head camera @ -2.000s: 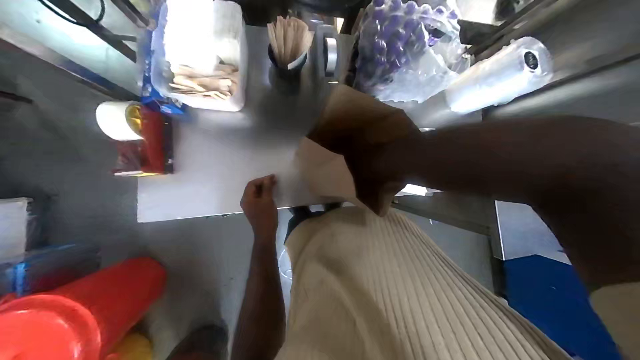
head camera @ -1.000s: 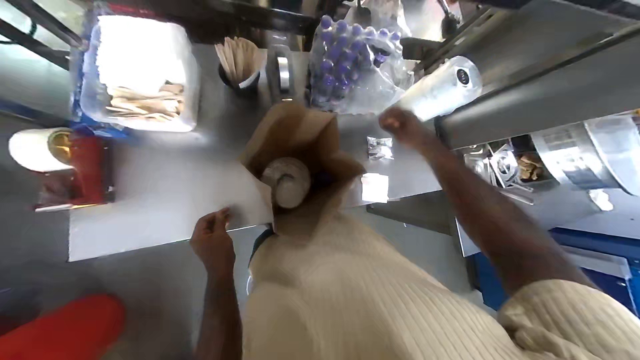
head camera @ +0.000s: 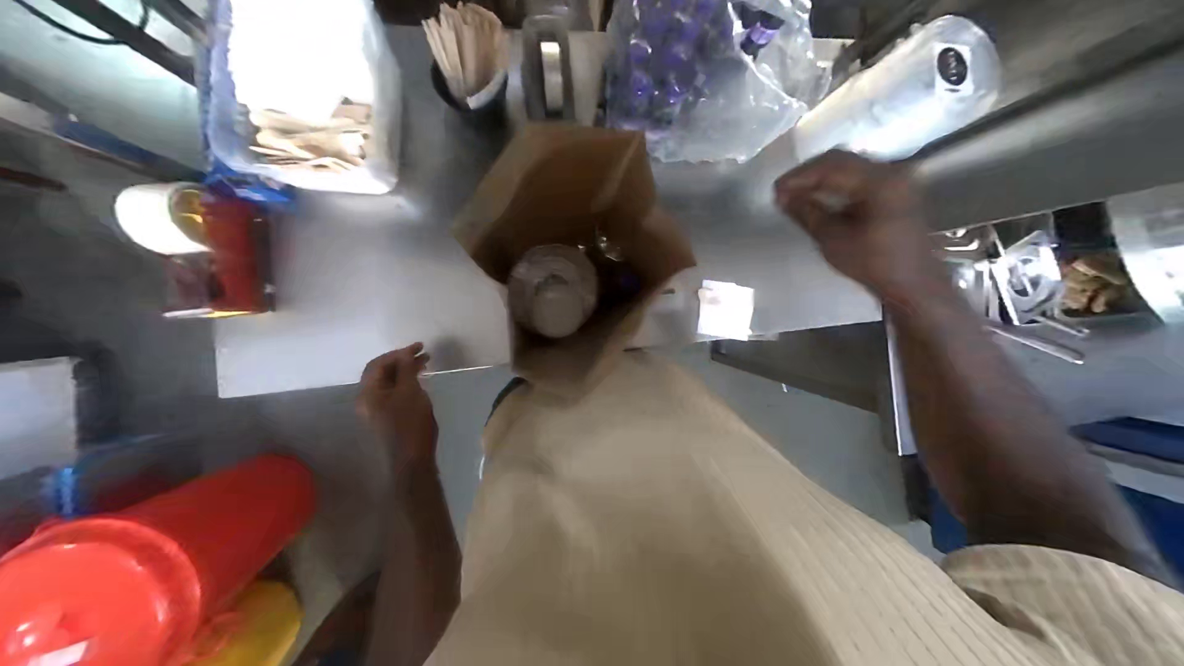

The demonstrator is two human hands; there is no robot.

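Note:
An open brown paper bag [head camera: 564, 185] stands at the table's front edge, against my body. Inside it a round, clear-looking lidded container [head camera: 553, 291] shows, with a small shiny item beside it that is too dim to name. My left hand [head camera: 396, 388] is at the front edge, left of the bag, loosely curled with nothing seen in it. Over the right part of the table is my right hand [head camera: 842, 213], blurred, fingers bent toward the thumb; whether something small is in it I cannot tell. A small white packet or paper [head camera: 726, 310] lies right of the bag.
Behind stand a clear plastic tub [head camera: 384, 120] of wooden and white items, a black cup of wooden sticks [head camera: 467, 60], a tape dispenser [head camera: 550, 69], wrapped purple-capped bottles [head camera: 666, 83] and a film roll [head camera: 902, 88]. A red dispenser [head camera: 240, 250] is at left, a red barrel [head camera: 176, 555] below.
My right hand was in the bag two seconds ago, then over the table near the film roll, where it remains. A small packet visible behind the white one a second ago no longer shows.

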